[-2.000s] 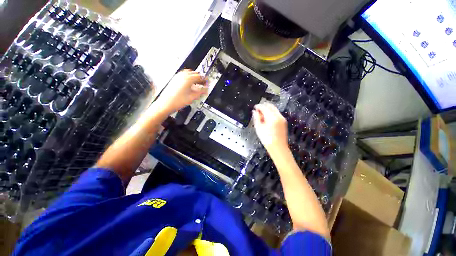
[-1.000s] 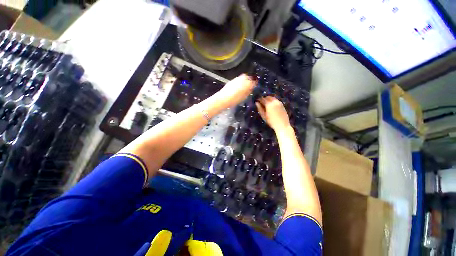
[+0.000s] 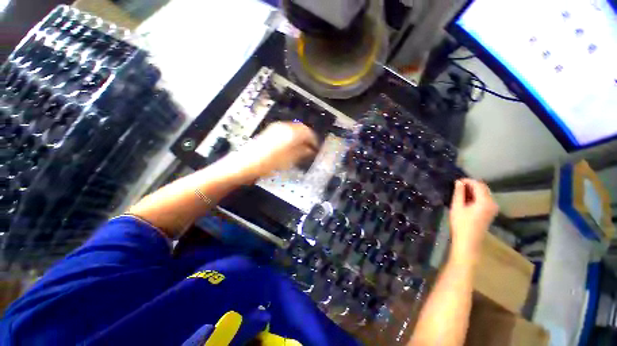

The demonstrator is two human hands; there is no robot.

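The clear blister tray point(image 3: 365, 223) holds rows of glossy black oval parts right of the silver perforated plate point(image 3: 287, 189). My left hand point(image 3: 287, 145) is over the plate, at the near side of the dark marking fixture point(image 3: 298, 111); it is blurred and its fingertips are partly hidden, so its hold is unclear. My right hand point(image 3: 472, 199) is at the tray's right edge with thumb and fingers close together; I cannot tell whether it pinches the tray rim or a part. A dark part lies on the plate's left portion.
The laser head's round ring point(image 3: 335, 57) hangs over the plate's far side. Stacked blister trays point(image 3: 74, 101) stand at left. A monitor point(image 3: 548, 61) is at upper right, with black cables point(image 3: 467, 88) beside it. A cardboard carton point(image 3: 504, 270) is at lower right.
My left hand has moved back from the tray's far side to over the plate. My right hand has moved right to the tray's right edge. The view has shifted.
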